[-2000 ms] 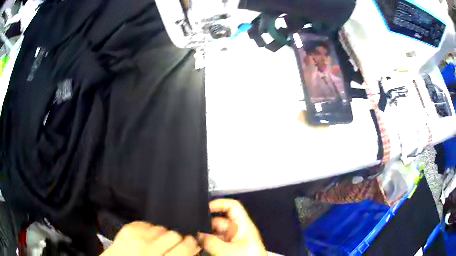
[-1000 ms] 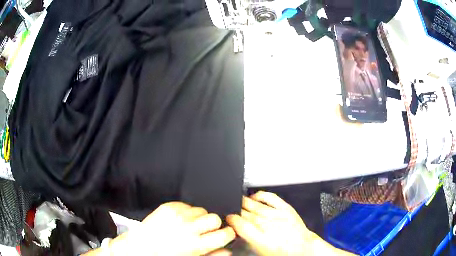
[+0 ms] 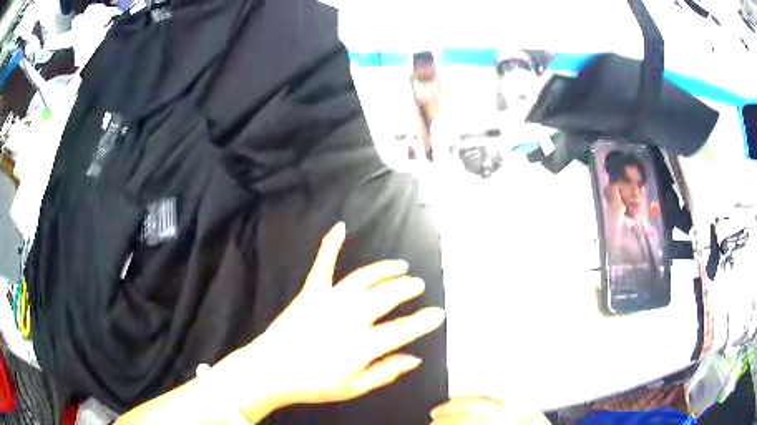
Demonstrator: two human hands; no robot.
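The black garment [image 3: 199, 274] lies heaped and spread over the left of the machine bed, its straight right edge running down toward me. Grey-white labels [image 3: 159, 221] show on it. My left hand [image 3: 349, 332] lies flat on the cloth with its fingers spread, near the straight edge. My right hand [image 3: 477, 411] is at the bottom edge of the picture, mostly cut off, beside the cloth's edge; whether it grips the cloth cannot be told. The presser foot area [image 3: 425, 158] is at the top end of the cloth's straight edge.
The white machine bed [image 3: 515, 332] extends right of the cloth. A smartphone [image 3: 635, 228] showing a video stands at the right. A black cloth strip [image 3: 622, 104] hangs on the machine head [image 3: 498, 25]. A blue bin [image 3: 639, 417] is at the lower right. Yellow-green handles [image 3: 23, 311] are at far left.
Both hands were together at the cloth's front edge. My left hand has moved up onto the cloth and spread. My right hand now mostly leaves the picture. The view shows more of the machine head.
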